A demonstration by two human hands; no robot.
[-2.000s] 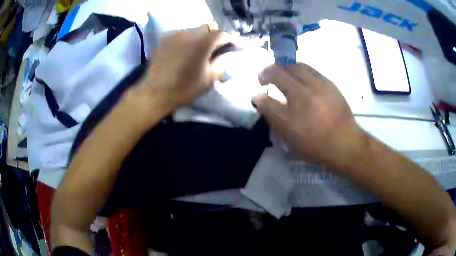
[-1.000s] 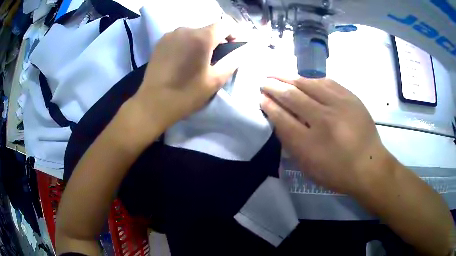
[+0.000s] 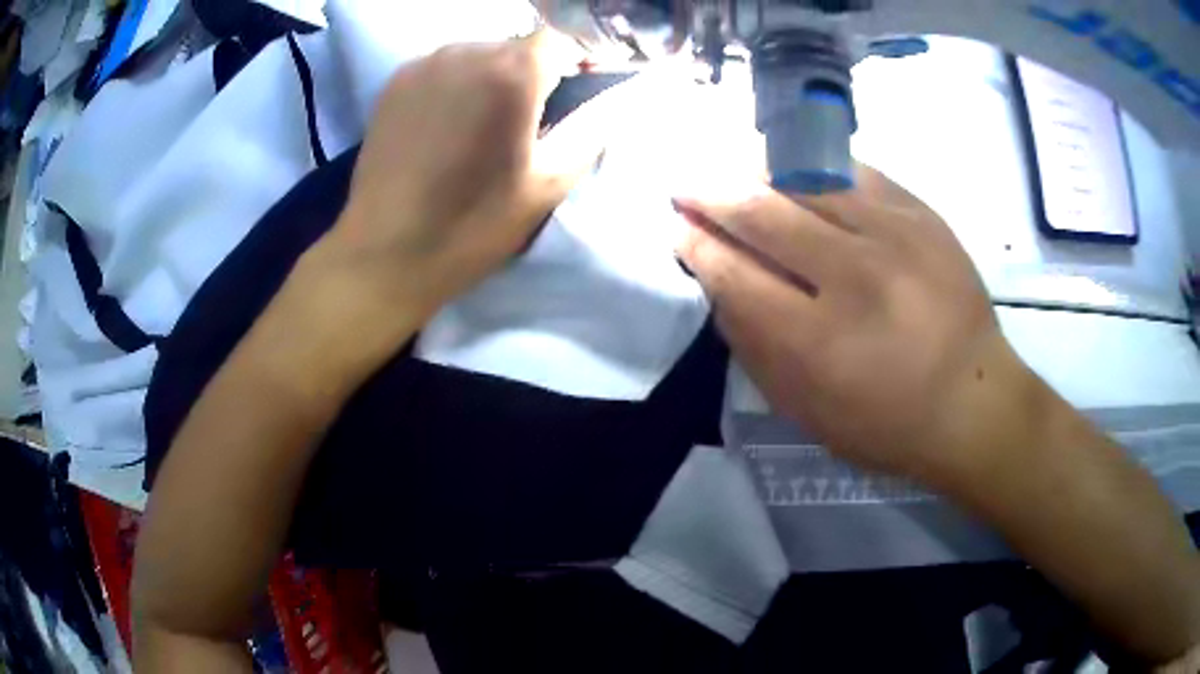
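Note:
A light fabric panel (image 3: pixel 573 316) joined to a dark fabric panel (image 3: pixel 526 454) lies under the needle area of the white sewing machine (image 3: pixel 948 29). My left hand (image 3: pixel 454 158) grips the fabric left of the needle, thumb and fingers closed on its edge. My right hand (image 3: pixel 855 290) lies on the light panel's right side, fingertips pressing it, not gripping. A blue-grey cylinder (image 3: pixel 805 125) hangs just above my right fingers. A small grey-white piece (image 3: pixel 711 540) hangs over the table edge. Lamp glare hides the needle point and seam.
More light fabric with dark stripes (image 3: pixel 198 198) is heaped at left. A smartphone (image 3: pixel 1076 152) lies right of the machine head. A ruler strip (image 3: pixel 842 481) runs along the front edge. A red plastic basket (image 3: pixel 323 612) stands below left.
The view has shifted since two seconds ago. The light panel, crumpled earlier, now lies flatter between my hands. Over the last second both hands have barely moved relative to the fabric.

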